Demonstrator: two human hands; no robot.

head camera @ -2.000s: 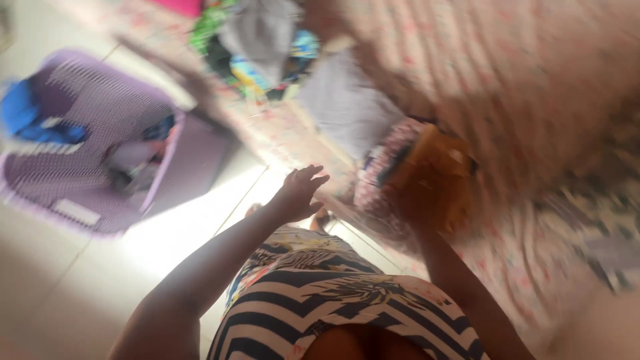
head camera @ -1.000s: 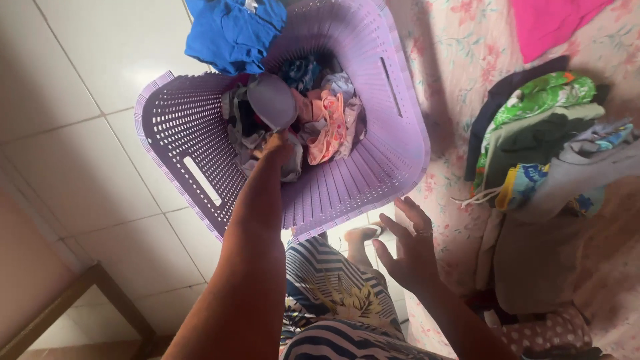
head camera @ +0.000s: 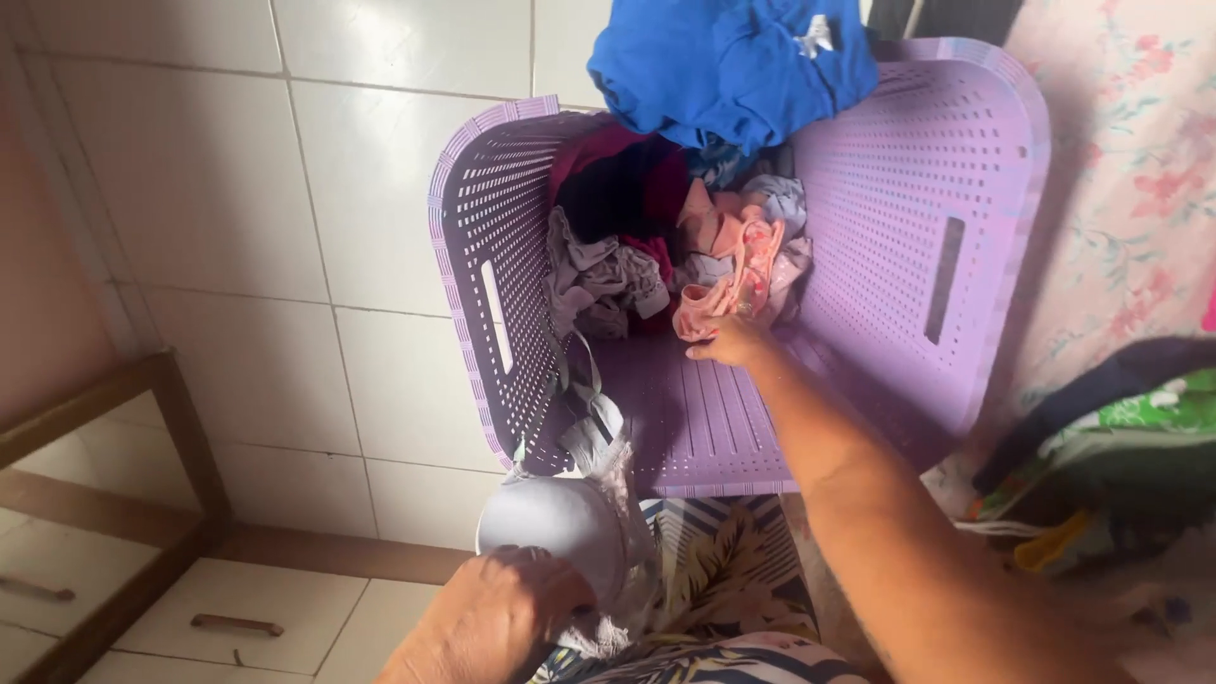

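Note:
A purple plastic laundry basket [head camera: 708, 418] stands in front of me with clothes inside. My left hand [head camera: 513, 598] grips a light grey bra [head camera: 556, 527], which hangs at the basket's near left rim, its straps reaching over the rim. Inside the basket, my right hand [head camera: 731, 340] has its fingers on a peach-coloured undergarment [head camera: 755, 252]. Left of that lie a crumpled grey garment [head camera: 608, 275] and dark and magenta clothes [head camera: 617, 180]. A blue garment [head camera: 731, 66] drapes over the far rim.
At right is a floral-patterned cloth surface [head camera: 1130, 190], with a pile of folded clothes [head camera: 1130, 446] at its lower part. White floor tiles [head camera: 399, 209] show on the left. A wooden frame [head camera: 180, 427] stands at lower left, near drawer-like fronts with handles [head camera: 237, 624].
My left hand has drawn the grey bra out of the basket toward me. My right hand, outside the basket a second ago, now reaches into it. The view has shifted left.

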